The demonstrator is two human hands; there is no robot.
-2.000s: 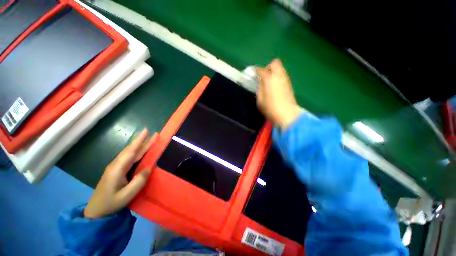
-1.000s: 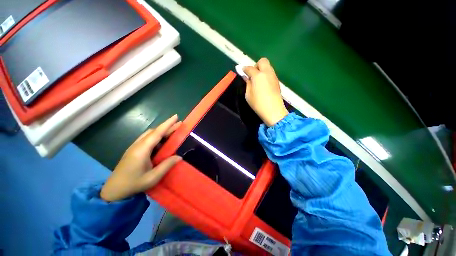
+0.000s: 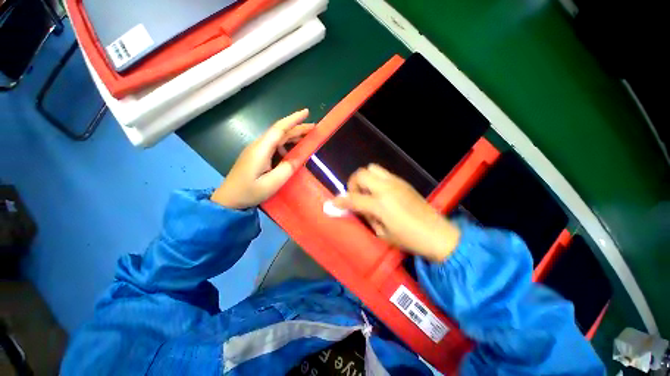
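A red foam tray (image 3: 345,246) lies in front of me and holds three tablets with glossy black screens up. My left hand (image 3: 262,163) grips the tray's left edge, fingers over the rim. My right hand (image 3: 397,209) pinches a small white wiping cloth (image 3: 335,208) at the near end of the left tablet (image 3: 430,110), by the tray's near rim. The hand covers part of that screen. The middle tablet (image 3: 514,198) and right tablet (image 3: 580,283) show beyond my right sleeve. A white barcode label (image 3: 419,313) is on the tray's near edge.
At upper left, a red tray (image 3: 173,67) with a grey-backed tablet (image 3: 158,26) sits on stacked white foam trays (image 3: 220,84). A pale rail (image 3: 514,136) separates the dark mat from the green conveyor (image 3: 573,95). A whitish container (image 3: 638,349) stands at lower right.
My right hand has moved with the cloth from the left tablet's far end to its near end. My left hand still holds the tray edge. The view has shifted, so the tray appears further right.
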